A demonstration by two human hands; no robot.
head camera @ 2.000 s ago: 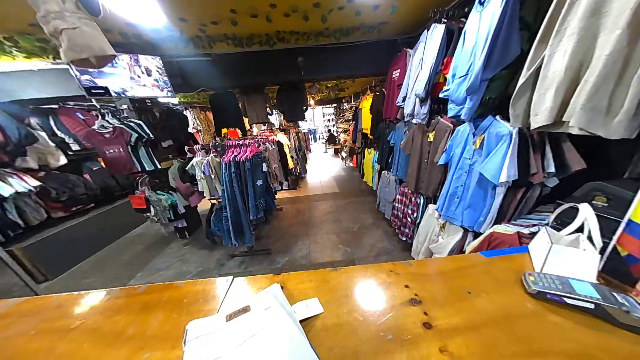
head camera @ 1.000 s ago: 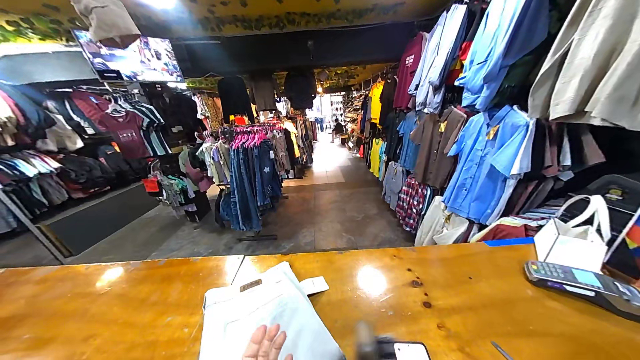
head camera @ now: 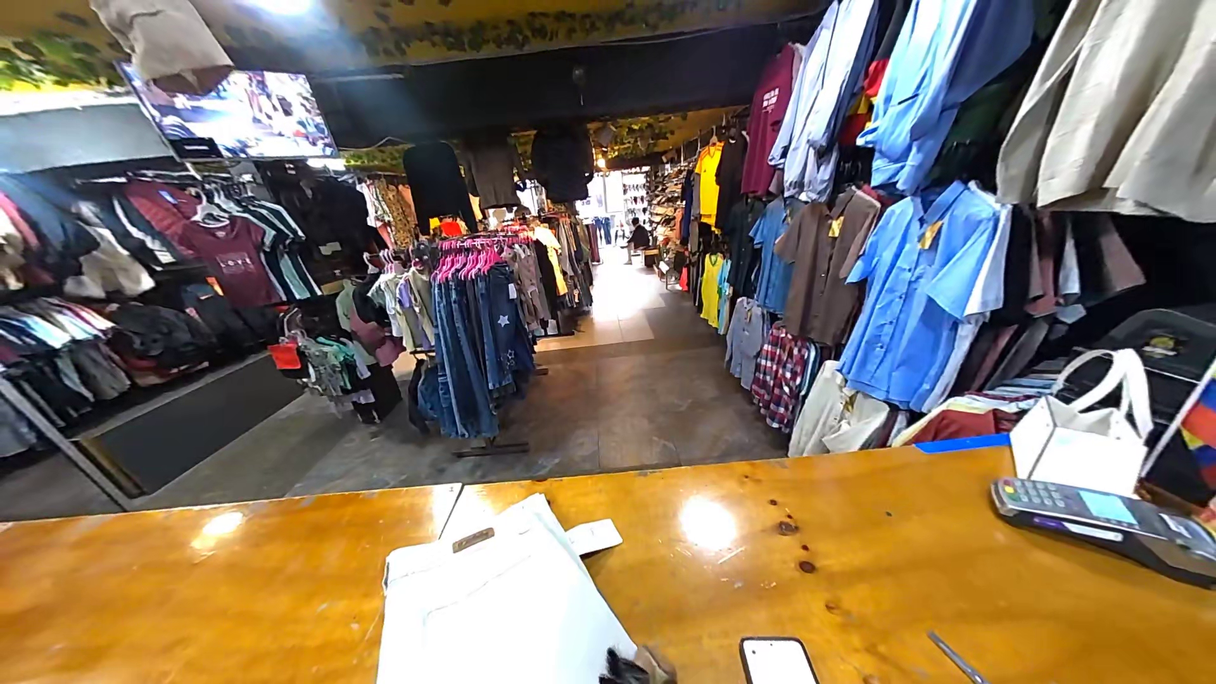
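Neither of my hands shows in the head view at this moment. White folded trousers lie on the varnished wooden counter, with a brown patch at the waistband and a white tag sticking out on the right. By their lower right edge is a small dark and brown object, cut off by the frame and too unclear to name. A smartphone with a lit white screen lies right of it. Farther right rests a thin pen-like object.
A card payment terminal and a small white bag with handles stand at the counter's right end. Beyond the counter are a rack of jeans, hanging shirts and an aisle with a seated person far back.
A hand that was over the white trousers one second ago has left the view. The phone, absent from view two seconds ago, now shows at the bottom edge.
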